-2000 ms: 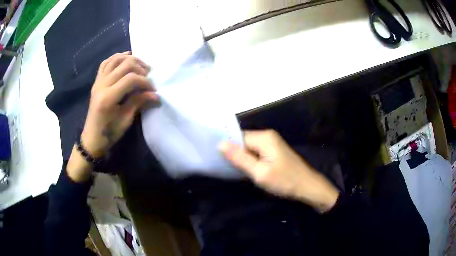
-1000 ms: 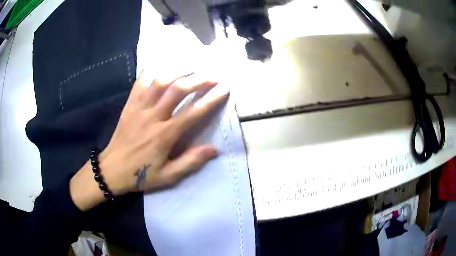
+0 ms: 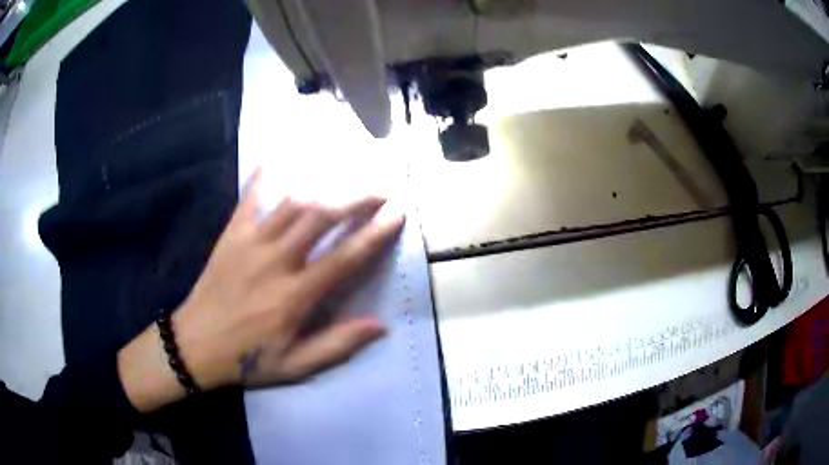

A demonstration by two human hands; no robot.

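A pale facing piece (image 3: 345, 409) lies on the machine table, its right edge dark, with a row of stitch dashes beside that edge. My left hand (image 3: 291, 281) lies flat on it, palm down, fingers spread and pointing up towards the needle area. The dark panel (image 3: 145, 209) lies at the left with a pale dashed outline on it. The white sewing machine head (image 3: 582, 27) is above; the presser foot and needle area (image 3: 406, 109) is at the pale piece's upper right, washed out by the lamp. My right hand is not in view.
Black shears (image 3: 747, 218) lie at the right on the table, handles towards me. A dark knob (image 3: 464, 141) hangs right of the needle. A ruler scale (image 3: 582, 359) runs along the table's front edge. A red bag (image 3: 805, 350) and pale scraps are at the lower right.
The cloth has gone from being lifted in both hands to lying flat under the machine head. My right hand has left the view. Since a second ago, the view has shifted slightly.
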